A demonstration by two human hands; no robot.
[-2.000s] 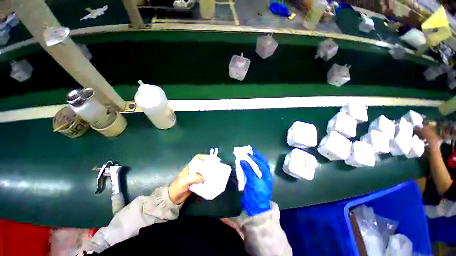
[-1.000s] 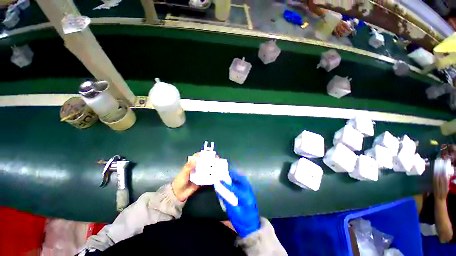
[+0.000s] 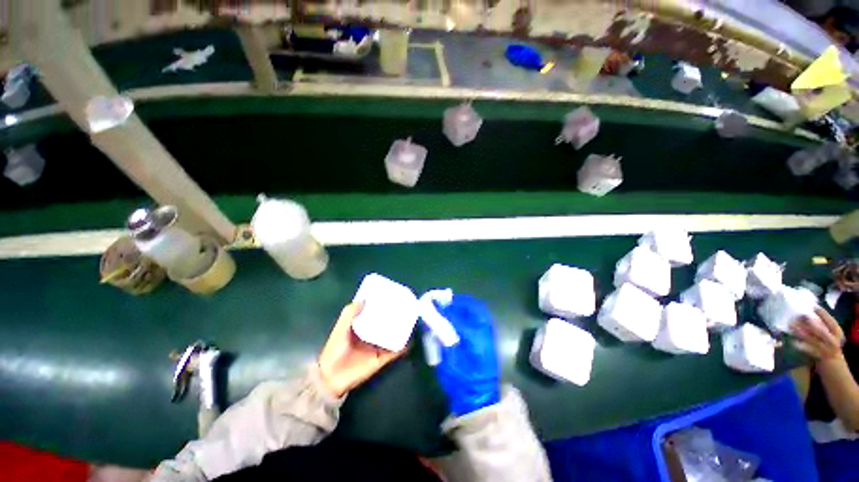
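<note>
My bare left hand (image 3: 353, 356) holds a white plug-in unit (image 3: 385, 313) above the green bench, a smooth face towards me; its prongs are not visible. My right hand (image 3: 467, 356), in a blue glove, grips a crumpled white wiping cloth (image 3: 438, 323) close to the unit's right side. I cannot tell whether the cloth touches the unit. More white units (image 3: 563, 351) stand in a group on the bench to the right.
An air blow gun (image 3: 201, 373) lies at left. A squeeze bottle (image 3: 288, 237) and a metal-topped can (image 3: 168, 239) stand by the post. Greyish units (image 3: 406, 162) sit on the belt. A blue tote (image 3: 744, 420) is at lower right. Another person's hand (image 3: 818, 333) touches a unit.
The unit in my left hand has turned, so its prongs no longer show. My gloved hand has moved slightly right and up. The other person's hand has reached in to the units at right.
</note>
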